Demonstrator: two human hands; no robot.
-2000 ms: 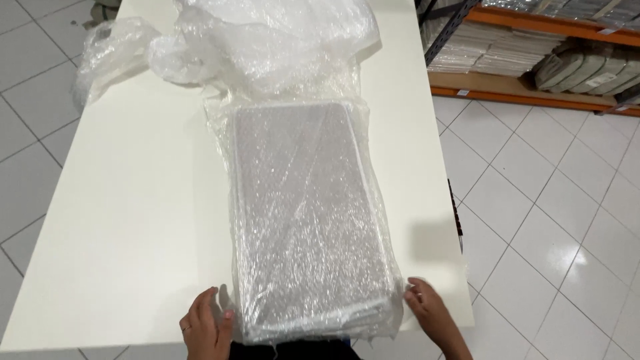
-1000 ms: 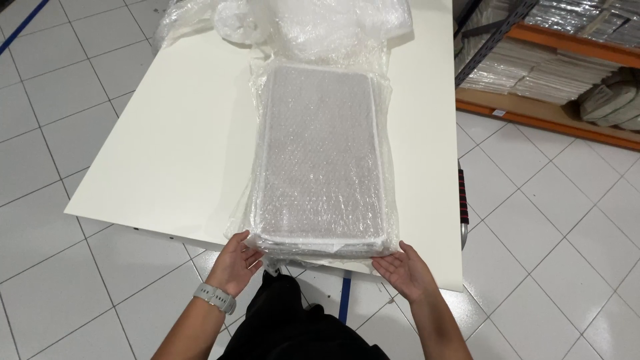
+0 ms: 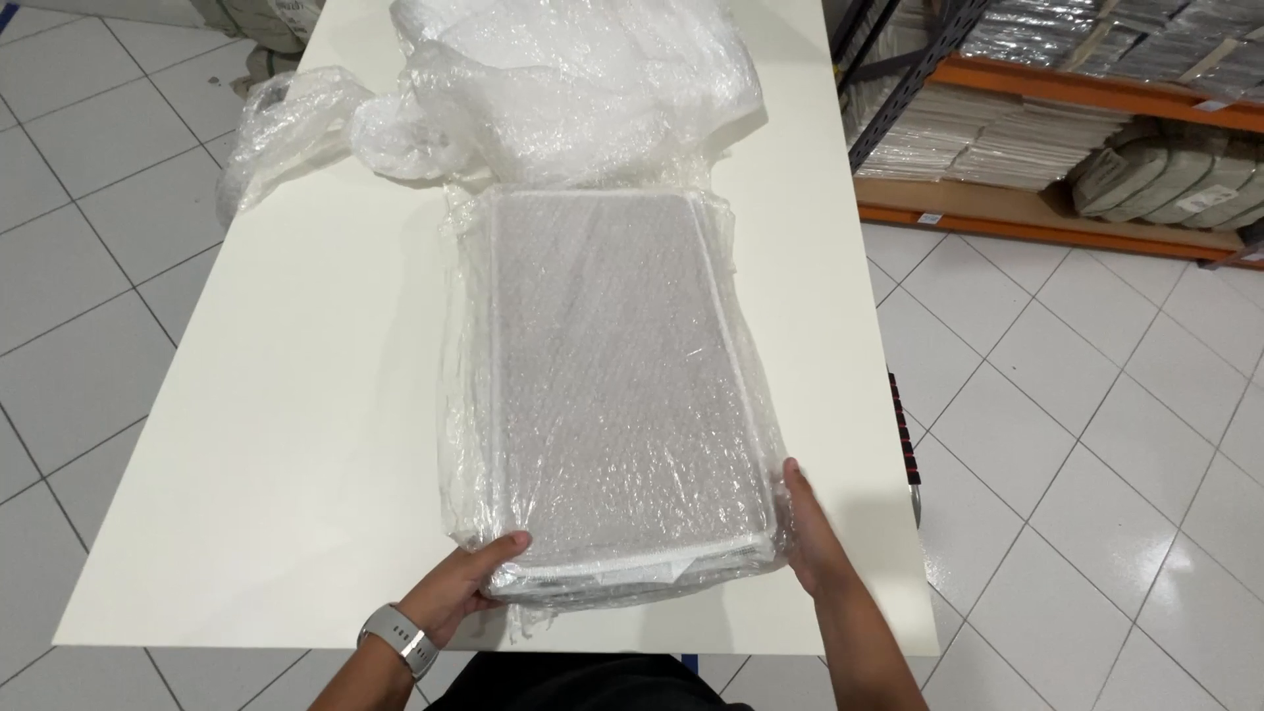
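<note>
A flat rectangular grey item with a pale edge, wrapped in clear bubble wrap (image 3: 622,375), lies lengthwise on the white table (image 3: 286,444). My left hand (image 3: 459,588) grips its near left corner, thumb on top and fingers beneath. Along its right side, close to the near right corner, my right hand (image 3: 808,523) presses against the wrap; its fingers are partly hidden. A large crumpled heap of clear plastic wrap (image 3: 592,79) adjoins the package's far end. A wristwatch with a light band is on my left wrist.
Another crumpled plastic piece (image 3: 296,128) hangs over the table's left edge. At the right stands a shelving rack with orange beams (image 3: 1047,222), holding stacked wrapped goods and a greenish bundle (image 3: 1165,183). A further bundle (image 3: 272,20) lies on the tiled floor beyond the table.
My left hand now has its thumb over the near left corner. My right hand has moved from the package's near edge to its right side. The view has shifted.
</note>
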